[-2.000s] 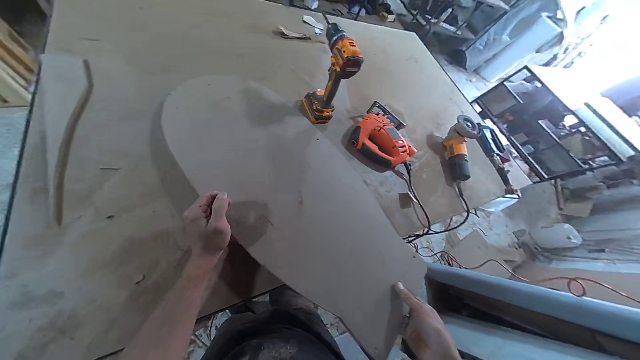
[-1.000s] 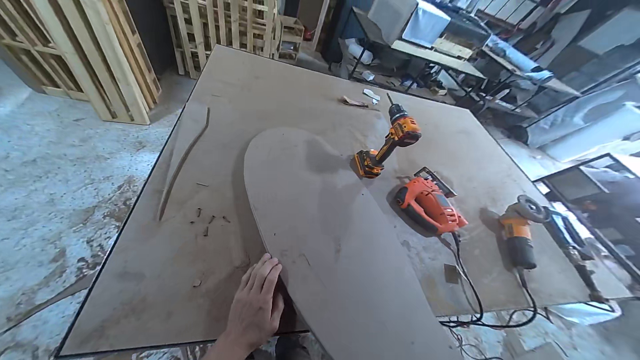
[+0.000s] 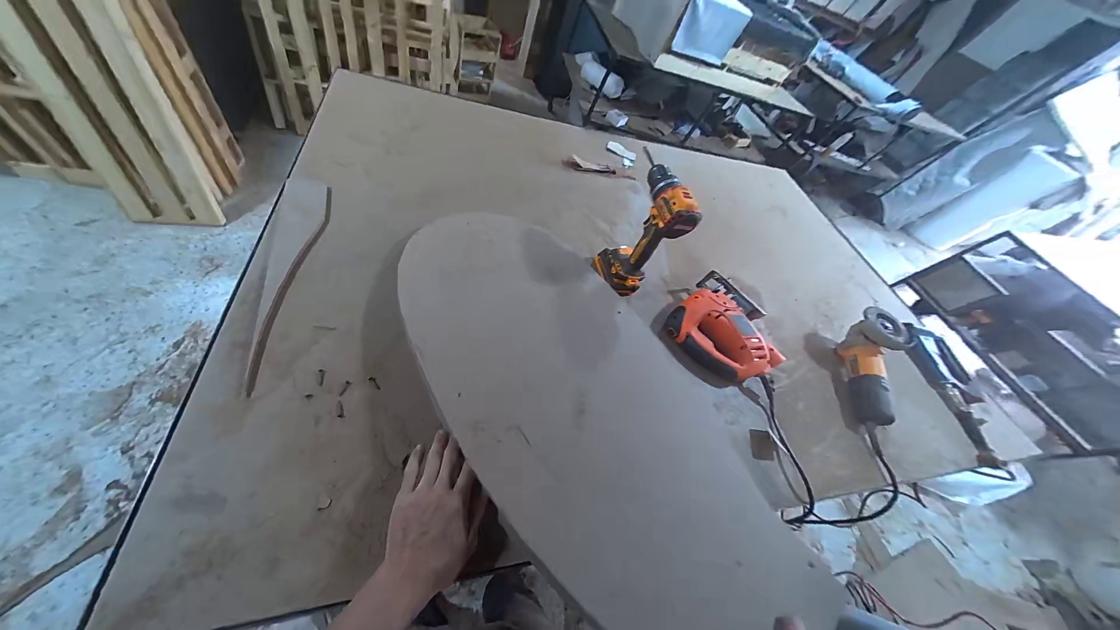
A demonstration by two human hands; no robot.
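Note:
A large rounded board [image 3: 542, 394], its far end oval, lies over the worktable and reaches down toward me. My left hand [image 3: 437, 507] rests at its left edge, fingertips on the rim, thumb side hidden under or behind the edge. Of my right hand [image 3: 788, 623] only a fingertip shows at the bottom edge of the view, on the board's near end. An orange and black cordless drill [image 3: 661, 219] stands on its battery beside the board's far right side. Right of it lie an orange jigsaw [image 3: 722, 337] and a yellow angle grinder [image 3: 868, 367], both corded.
A thin curved offcut [image 3: 284, 271] lies along the left of the worktable [image 3: 420, 131]. Several screws [image 3: 339, 409] are scattered left of the board. Scraps [image 3: 595, 164] lie at the back. Wooden pallets [image 3: 114, 96] stand behind left; black cords [image 3: 805, 507] hang off the right edge.
My left hand has gone from a raised fist over the board's left edge to lying flat against it. My right hand, seen gripping the near end two seconds ago, is mostly out of view. The view has shifted.

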